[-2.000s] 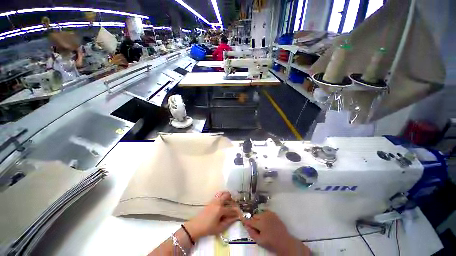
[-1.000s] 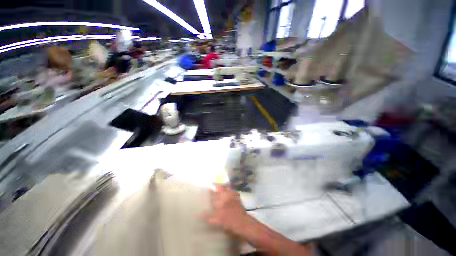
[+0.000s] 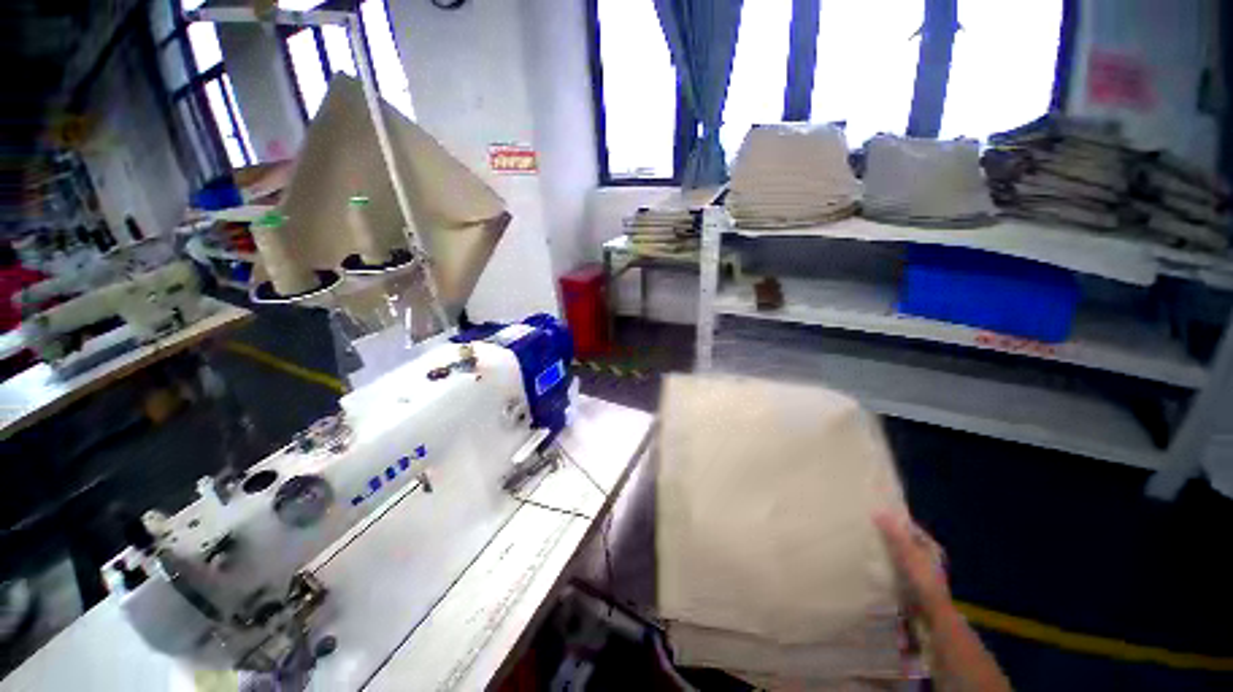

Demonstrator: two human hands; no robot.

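Observation:
A beige fabric panel (image 3: 778,507) lies over a pile of similar panels (image 3: 798,658), right of the sewing table; its upper edge is blurred. My right hand (image 3: 930,581) is at the panel's right edge, with blurred fingertips over the edge; the thumb is hidden. My left hand is not in view. The white sewing machine (image 3: 392,466) with blue "JIN" lettering stands at the left, its needle area near the bottom edge of the picture.
The white sewing table (image 3: 521,595) has black cables (image 3: 584,493) at its right edge. Thread cones (image 3: 275,254) stand behind the machine. A white shelf (image 3: 838,322) holds fabric stacks (image 3: 791,176) and a blue bin (image 3: 987,293). A red bin (image 3: 584,308) stands farther back.
The view has swung right, from the needle area to the pile and shelves. The panel has left the machine and my right hand is now at the pile. My left hand has gone out of view.

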